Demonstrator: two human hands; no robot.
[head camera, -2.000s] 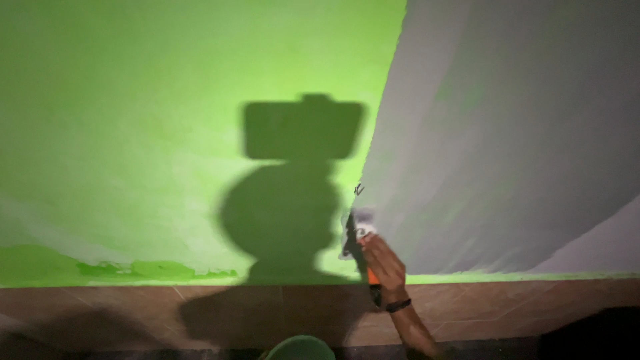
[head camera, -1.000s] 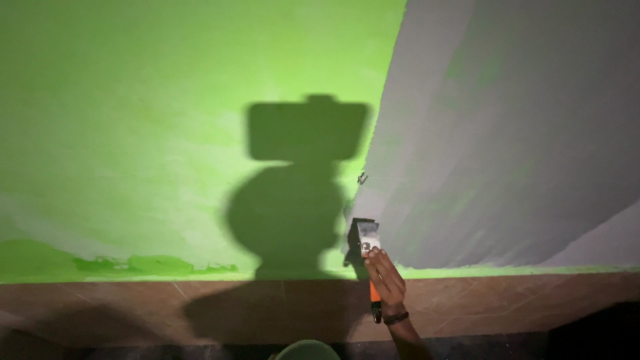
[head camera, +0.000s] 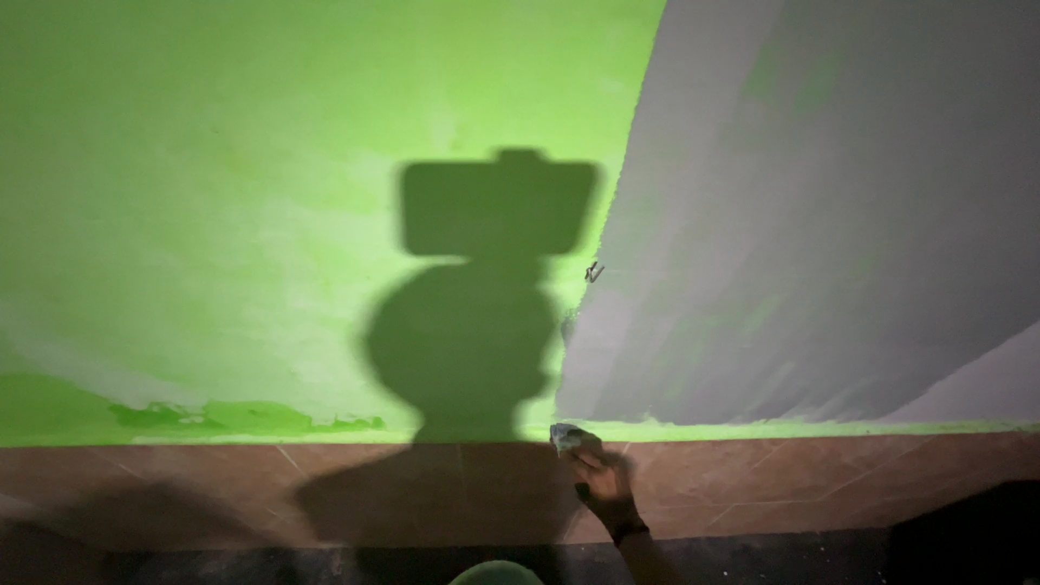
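Note:
My right hand (head camera: 601, 478), with a dark band at its wrist, is low on the wall just right of the middle. It grips a putty knife (head camera: 573, 437), whose whitish-smeared blade lies at the bottom edge of the green paint, over the top of the brown tiles. The handle is mostly hidden by the hand and shadow. Above it, the grey coat (head camera: 772, 244) meets the bright green wall (head camera: 203, 203) along a slanting edge. A small bent piece, perhaps wire (head camera: 594, 272), sits at that edge. My left hand is out of view.
Brown tiles (head camera: 390, 487) run along the wall's base, above a dark floor (head camera: 731, 556). A rounded pale green object (head camera: 496, 574) shows at the bottom edge. A shadow of a head with a boxy shape on top falls on the wall. A black shape (head camera: 967, 536) fills the lower right corner.
My right hand has moved down with the putty knife, from the grey coat's edge to the top of the tiles. The orange handle, seen earlier, is no longer plain to see.

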